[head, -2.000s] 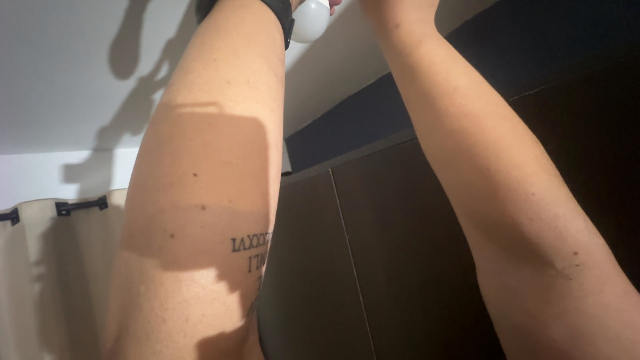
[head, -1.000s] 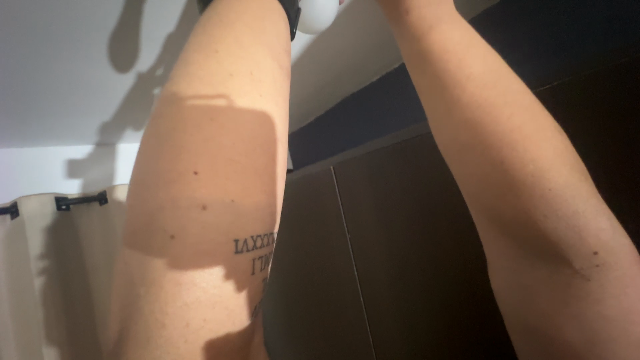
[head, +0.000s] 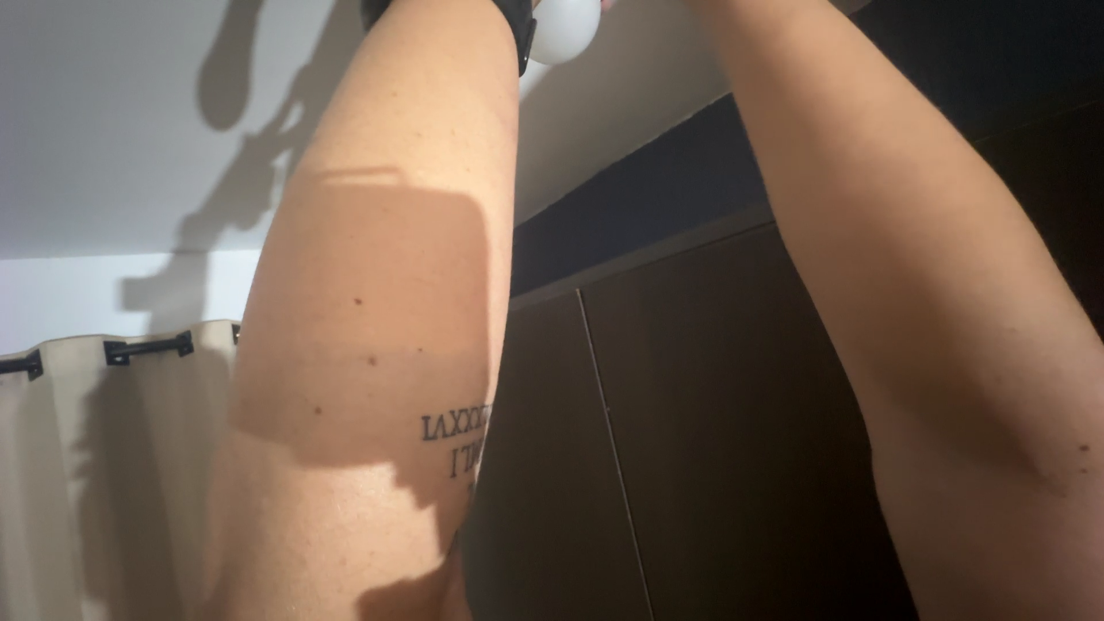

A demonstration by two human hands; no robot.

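Both my arms reach up past the top edge of the head view, so my left hand and my right hand lie out of the picture. A black band (head: pixel 516 33) circles my left wrist. Just right of that band, at the top edge, shows a round white light bulb (head: pixel 566 29); its upper part is cut off. A small bit of a finger touches the top edge beside the bulb, and I cannot tell which hand it belongs to. What holds the bulb is hidden.
Overhead is a pale ceiling (head: pixel 112 129) with shadows of arms and a bulb-like shape. A beige curtain (head: pixel 52 483) hangs from a black rod (head: pixel 148 348) at the left. Dark cabinet doors (head: pixel 707 414) stand between and behind my arms, below a dark blue wall (head: pixel 638 194).
The bulb has shifted slightly at the top edge, first up and then back down. Both arms stay raised in nearly the same pose.
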